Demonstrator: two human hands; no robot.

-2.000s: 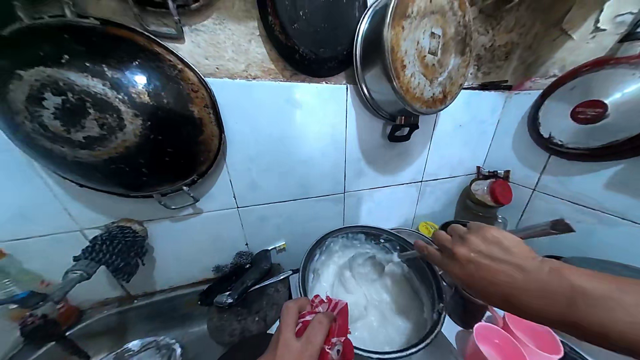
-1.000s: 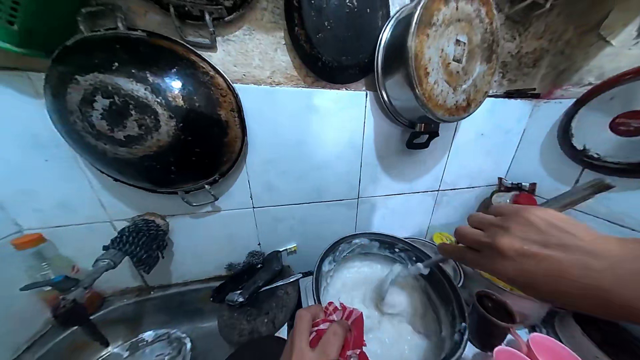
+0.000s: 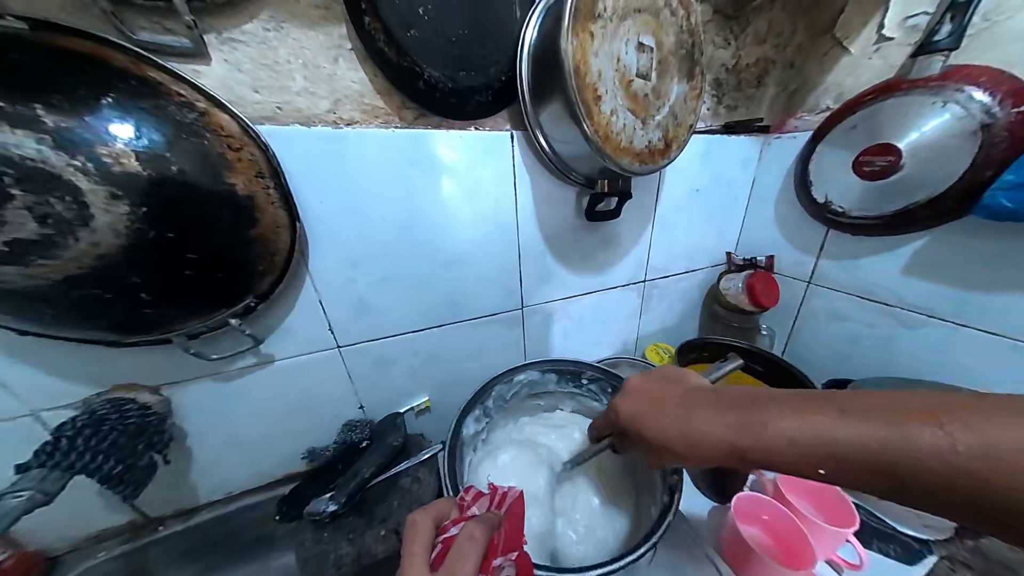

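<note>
A round metal pot (image 3: 668, 512) at the bottom middle holds a thick white mixture (image 3: 528, 448). Over its right rim, my right hand (image 3: 652, 412) grips the metal handle of a utensil (image 3: 588, 454), whose lower end is sunk in the mixture and hidden. My left hand (image 3: 448, 536) is at the pot's lower left edge, closed on a red and white patterned cloth or packet (image 3: 504, 532); which of the two I cannot tell. The cloth or packet overlaps the near left part of the rim.
Left of the pot, black-handled utensils (image 3: 368, 464) lie by the metal sink (image 3: 216, 536). Pink plastic cups (image 3: 768, 532) stand right, below my forearm. Behind are a dark pan (image 3: 748, 352) and a red-lidded jar (image 3: 740, 300). A wok (image 3: 144, 184) and a steel pot (image 3: 632, 88) hang above.
My right hand and the utensil have moved within the pot, and the handle now leans more steeply. The white mixture's surface has changed shape. My left hand keeps its hold. The view has shifted.
</note>
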